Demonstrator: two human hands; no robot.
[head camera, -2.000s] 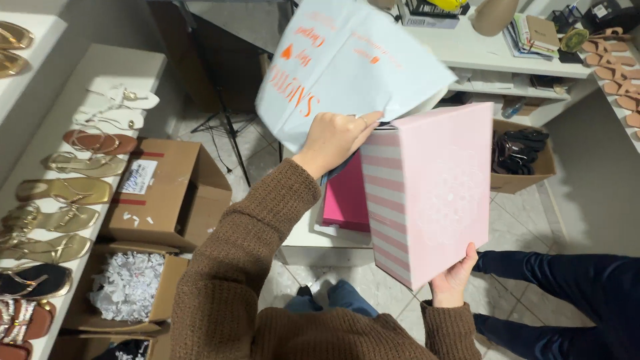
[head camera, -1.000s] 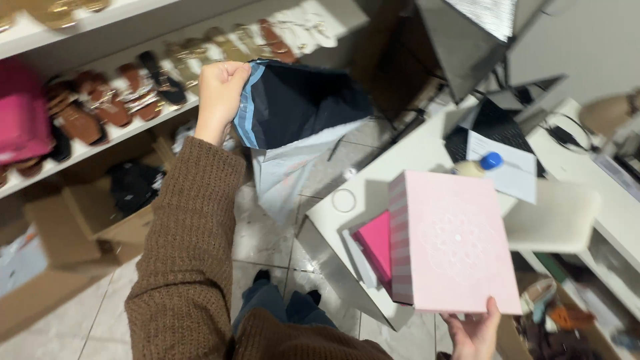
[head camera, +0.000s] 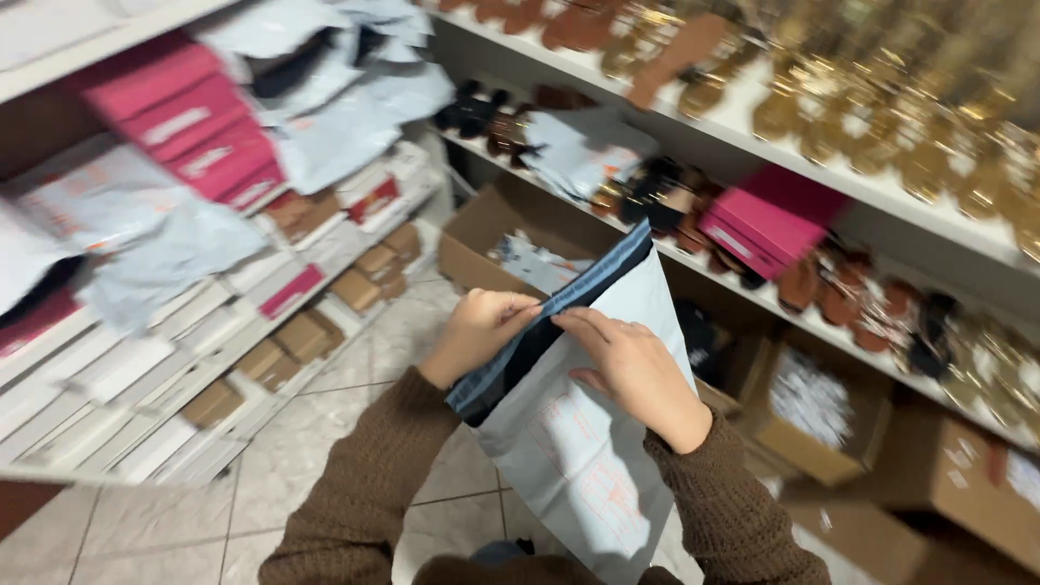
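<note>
A pale grey-blue plastic mailer bag (head camera: 601, 455) with orange print and a dark lining hangs in front of me, its mouth tilted up toward the right. My left hand (head camera: 487, 329) pinches the blue flap strip along its top edge. Just right of it, my right hand (head camera: 634, 366) holds the front lip of the mouth between thumb and fingers, close beside the left fingertips. The dark inside shows as a narrow band between flap and front. Whether anything lies within the bag cannot be told. Both forearms wear brown knit sleeves.
At left, shelves hold pink shoeboxes (head camera: 195, 138), more mailer bags (head camera: 341, 122) and white boxes (head camera: 114, 366). Sandals (head camera: 821, 284) and a pink box (head camera: 772, 219) line the right shelves. Cardboard boxes (head camera: 504, 211) stand below them, on and around the tiled floor (head camera: 341, 487).
The pink striped box that my right hand held is out of view. That hand now grips the bag together with my left. The view has swung far to the left, toward the shelves.
</note>
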